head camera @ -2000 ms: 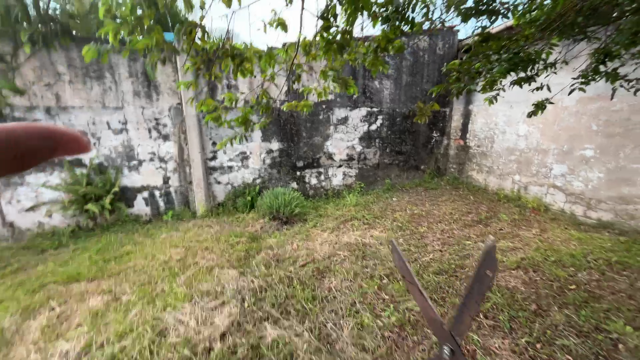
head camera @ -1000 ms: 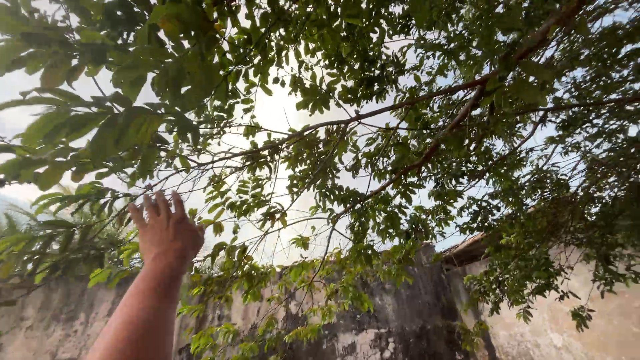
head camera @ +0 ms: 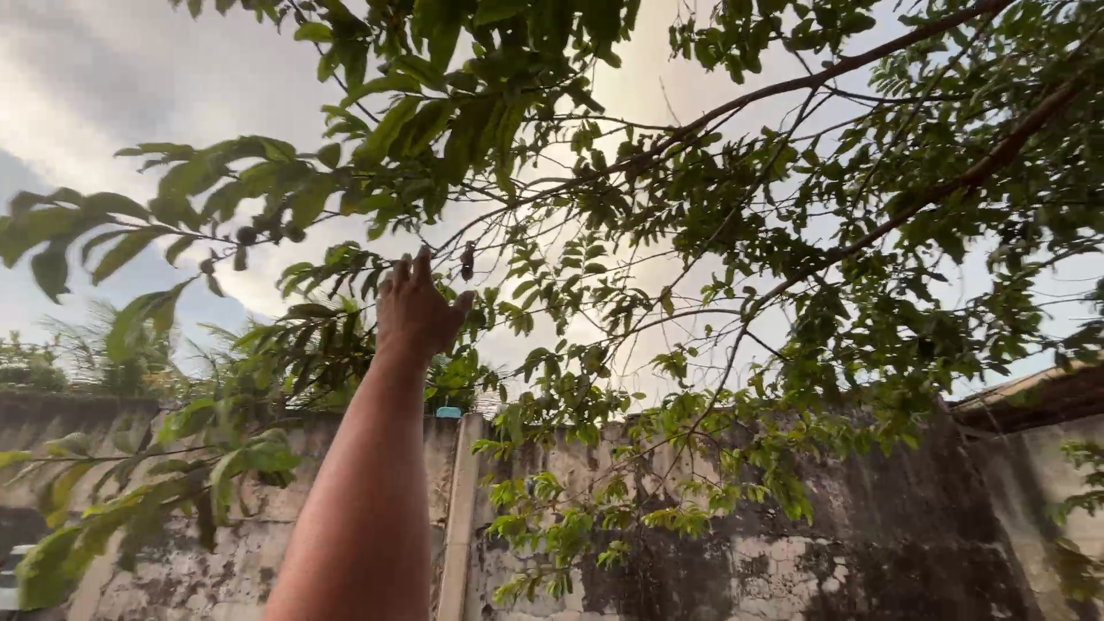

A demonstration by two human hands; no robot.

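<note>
My left hand (head camera: 418,310) is raised among the leafy twigs, seen from behind with the thumb out to the right. Its fingertips reach a thin twig; whether they touch it cannot be told. A small dark hanging thing, perhaps a fruit or dried pod (head camera: 467,260), is just right of the fingers. Small round fruits (head camera: 247,235) sit on a leafy branch at the left. A long tree branch (head camera: 811,82) runs from the upper right down toward the hand. My right hand and the metal blades seen earlier are out of view.
A weathered concrete wall (head camera: 793,569) with a pale post (head camera: 460,517) stands behind the foliage. A second thick branch (head camera: 975,177) crosses at the right. Leaves hang low at the lower left (head camera: 155,509). A roof edge (head camera: 1026,392) shows at the right.
The view has tilted up from the grass to the tree. The open blades seen two seconds ago have left the view. My left arm now extends up into the twigs.
</note>
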